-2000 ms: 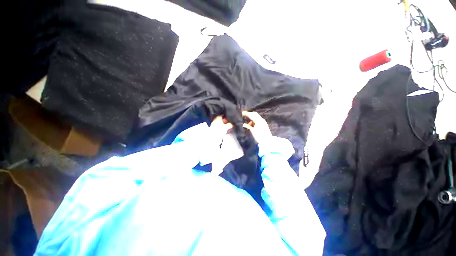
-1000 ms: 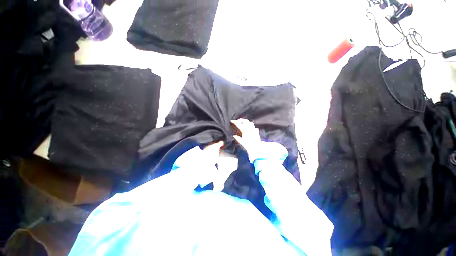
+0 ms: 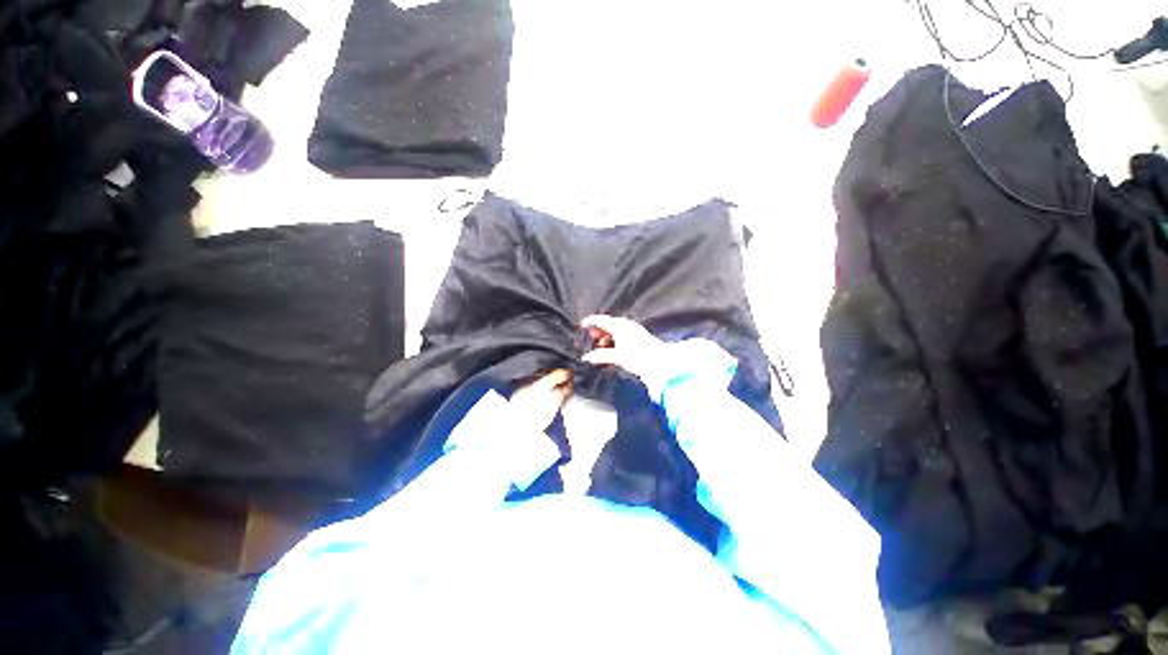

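Black trousers [image 3: 628, 262] with a shiny, smooth surface lie on the white table in front of me, waistband away from me, with thin loops at its corners. The cloth is gathered into folds at the middle. My right hand [image 3: 615, 343] pinches the gathered cloth there, fingers bent. My left hand [image 3: 544, 390] is just below and to the left, at the same cloth, partly washed out by glare. Whether a small tool is in either hand cannot be told. The lower part of the trousers is partly hidden by my sleeves.
Folded black garments lie at left [image 3: 282, 346] and upper left [image 3: 416, 90]. A purple bottle [image 3: 231, 134] lies far left. A red spool [image 3: 840, 94], a rumpled black garment heap [image 3: 973, 346] and thin cords [image 3: 980, 32] are at right. A brown carton [image 3: 179, 525] is lower left.
The view has shifted, bringing the bottle and the upper folded garment into sight. The trouser waistband lies straighter. Both hands stay at the gathered cloth, with my right hand's fingers slightly moved.
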